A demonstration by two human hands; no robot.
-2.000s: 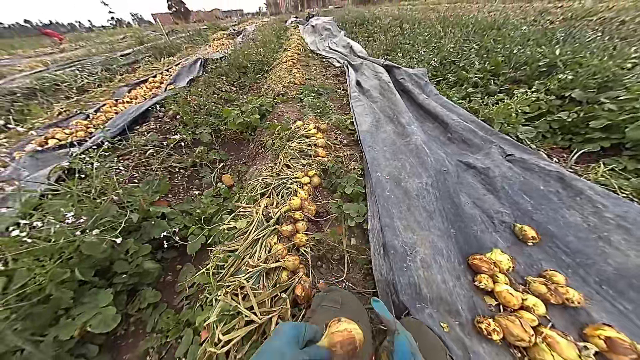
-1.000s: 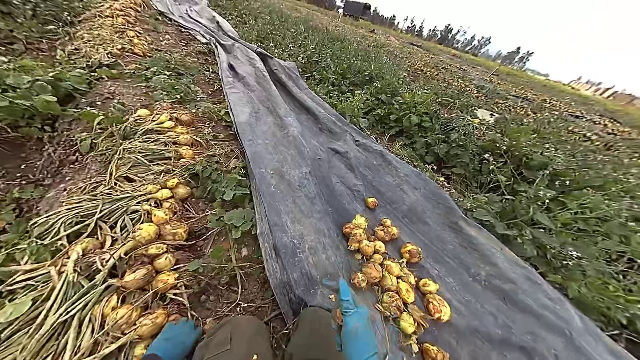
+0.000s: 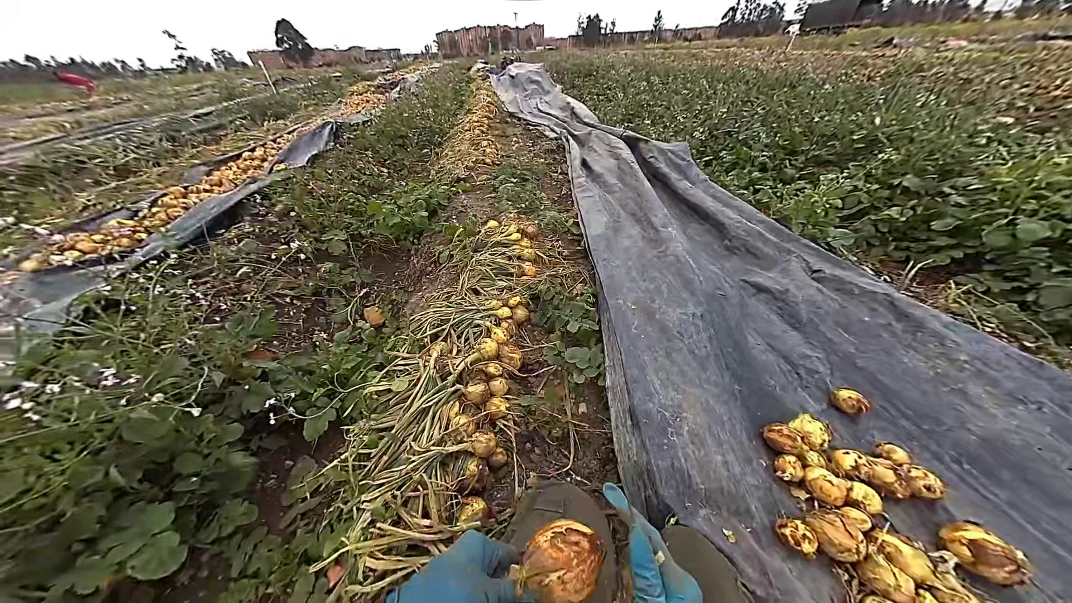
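My left hand [image 3: 469, 571], in a blue glove, is shut on a yellow onion [image 3: 563, 559] with brown papery skin at the bottom middle. Just right of that onion is my right hand [image 3: 651, 553], also blue-gloved, its fingers angled upward; whether it grips anything thin cannot be made out. Pulled onions [image 3: 492, 368] with long drying leaves lie in a row on the soil ahead of my left hand. Several topped onions [image 3: 837, 532] are piled on a long dark fabric sheet [image 3: 712, 335] at the lower right.
My knees in dark trousers [image 3: 699, 559] are at the bottom edge. Leafy weeds [image 3: 151, 452] grow at the left and beyond the sheet. Another sheet bearing a line of onions [image 3: 180, 201] runs along the upper left. Buildings [image 3: 490, 39] stand far off.
My left hand, low beside the row of onions one second ago, is now raised before my knees with an onion. My right hand has come off the sheet's edge. The view has swung left.
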